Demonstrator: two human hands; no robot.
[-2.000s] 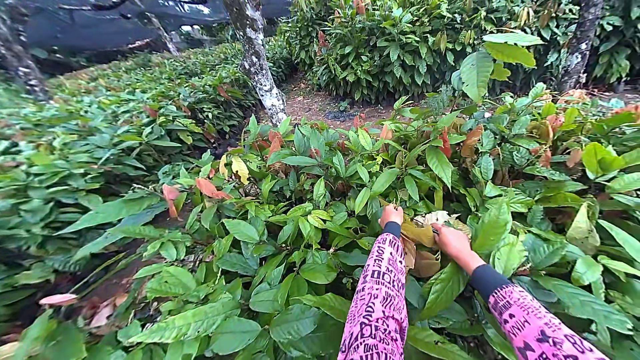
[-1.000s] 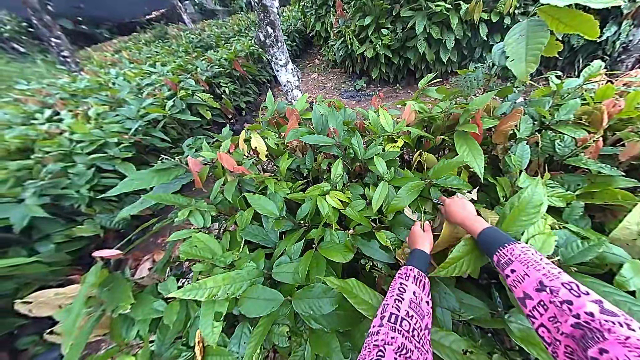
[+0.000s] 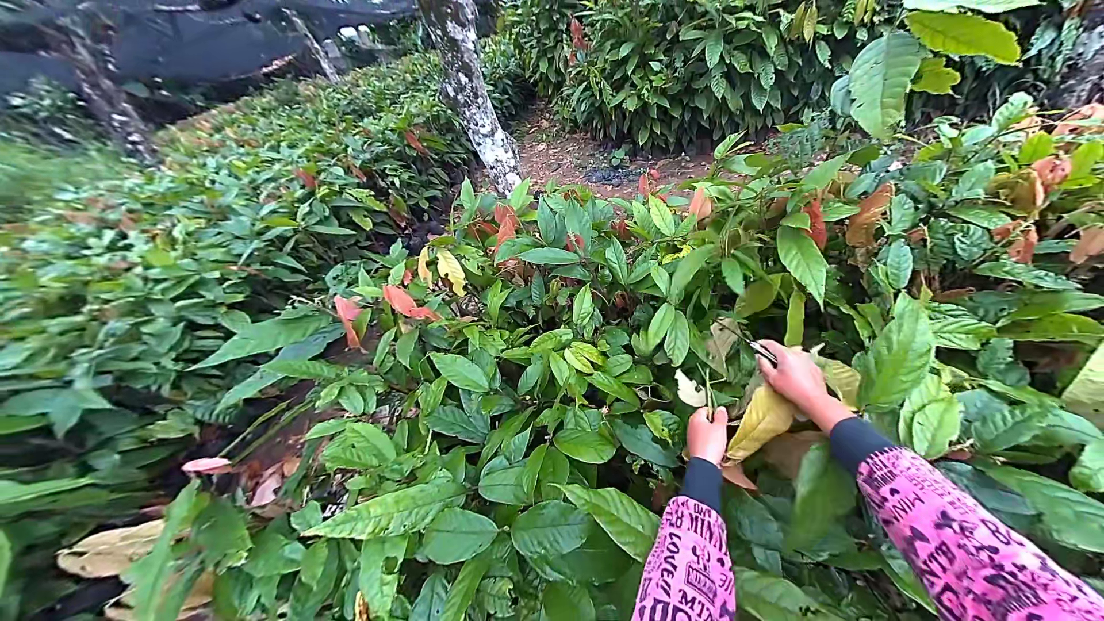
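My left hand, low and right of centre, is closed on a thin green plant stem, with a small pale leaf piece just above it. To its right, my right hand grips a small dark metal tool whose tip points up and left; its exact kind cannot be told. Between and below the hands hangs a yellow leaf. A dry, pale brown leaf is behind the tool tip. Leafy green seedlings surround both hands and hide the lower stems.
Dense seedlings fill the foreground, some with reddish young leaves. A mottled tree trunk rises beyond them beside a bare soil path. Another seedling bed lies left, and dark netting hangs behind. A large leaf juts in upper right.
My hands, close together a second ago, are farther apart, and the dark tool now shows in my right hand. The pale leaf piece shows above my left hand.
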